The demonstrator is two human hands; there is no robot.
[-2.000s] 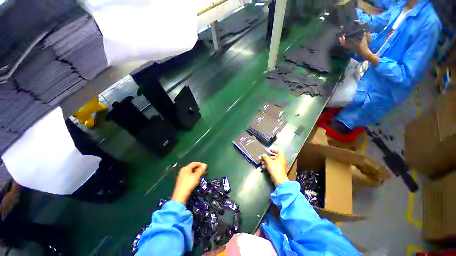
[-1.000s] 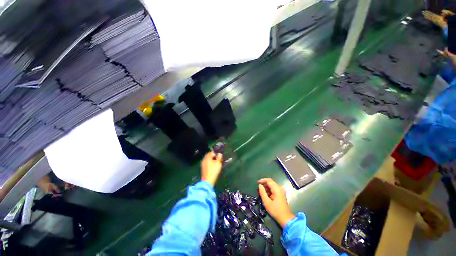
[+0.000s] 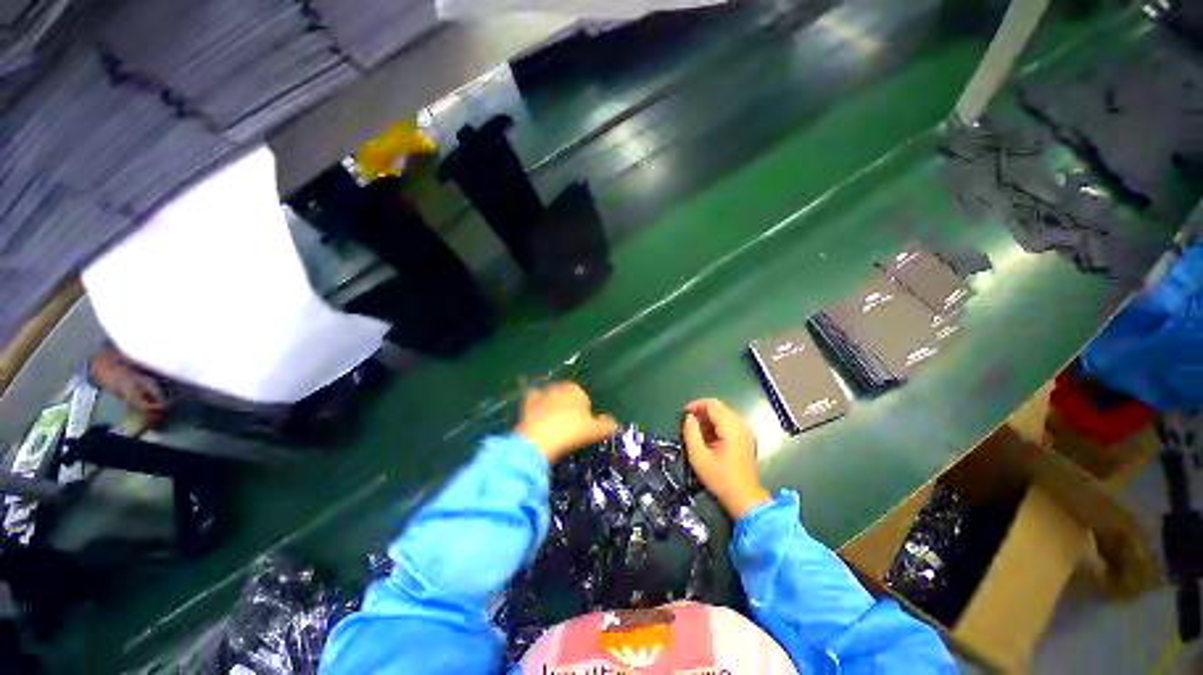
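Note:
A heap of glossy black bagged accessories (image 3: 627, 514) lies on the green bench (image 3: 686, 350) in front of me. My left hand (image 3: 565, 419) is at the heap's upper left edge, fingers curled; whether it holds a piece cannot be seen. My right hand (image 3: 722, 451) is at the heap's right side, fingers loosely bent, with nothing visible in it. A short stack of dark printed cards (image 3: 800, 382) lies up and right of my right hand, beside a larger fanned stack (image 3: 881, 330). Open black boxes (image 3: 544, 244) stand beyond my left hand.
An open carton (image 3: 1029, 567) with bagged pieces and a red crate (image 3: 1098, 406) are at the right. Black card pieces (image 3: 1042, 198) lie farther along. White paper (image 3: 231, 284) hangs from the shelf at left. Another person's hand (image 3: 128, 382) and a blue sleeve (image 3: 1161, 330) show.
My left hand has come back from near the black boxes to the heap's edge. The small dark piece seen at its fingertips no longer shows. The head view has shifted. My right hand stays beside the heap.

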